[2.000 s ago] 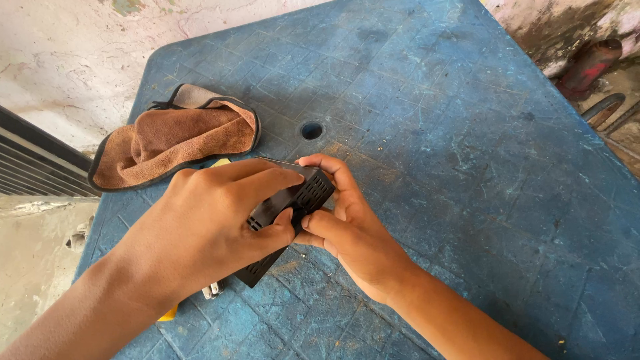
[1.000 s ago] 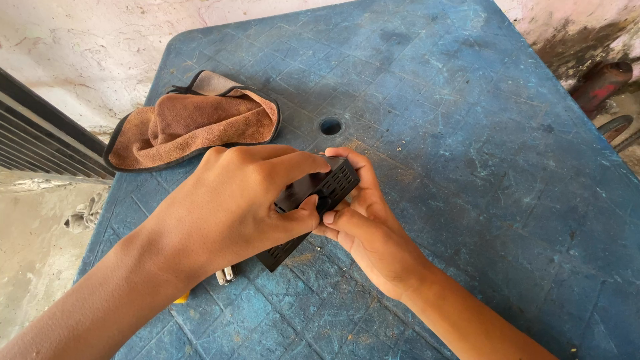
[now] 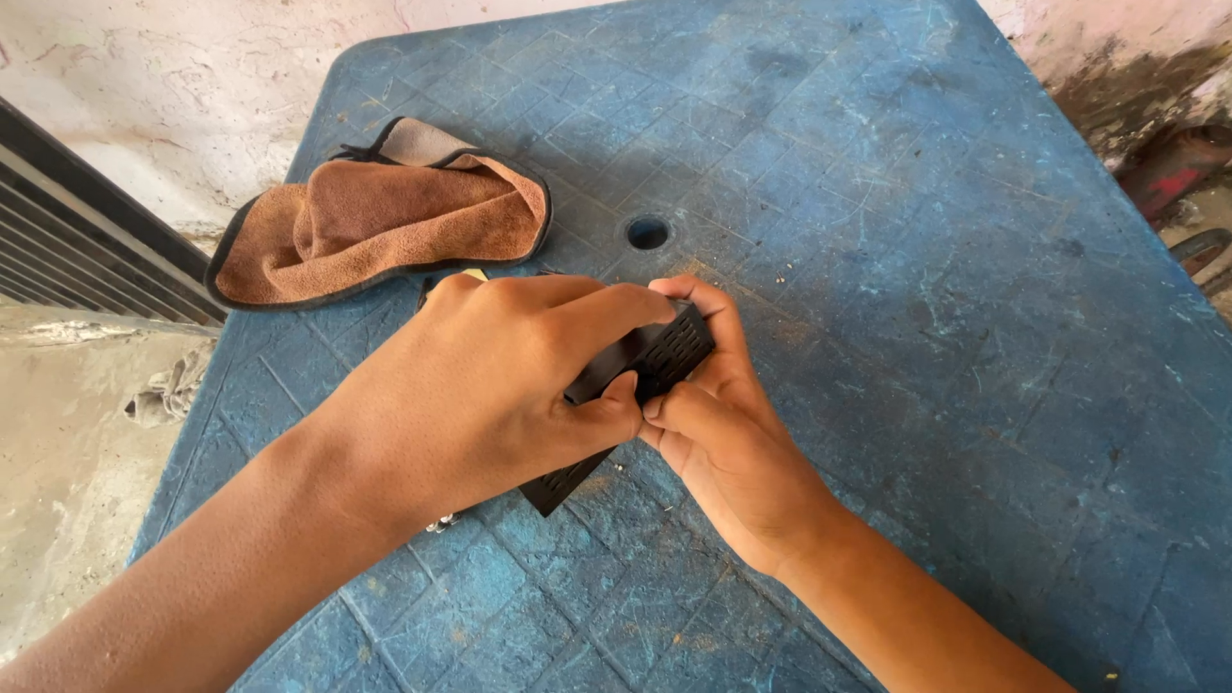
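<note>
Both my hands hold a small black slotted plastic casing over the middle of the table. My left hand covers much of it from the left, fingers along its top and the thumb against its slotted face. At the casing's right end, my right hand grips it between fingers and thumb. A black slotted panel shows below my left hand; whether it joins the casing is hidden. Left of there, a small shiny metal item peeks out from under my left wrist. A bit of something yellow shows behind my left knuckles.
A brown cloth with black edging lies crumpled at the table's back left. The blue plastic table has a round hole beyond my hands. A black slatted metal piece stands at the left, and a stained wall runs behind.
The view has shifted somewhat. Both hands keep hold of the black casing throughout, with only slight changes in the fingers. The cloth lies as before.
</note>
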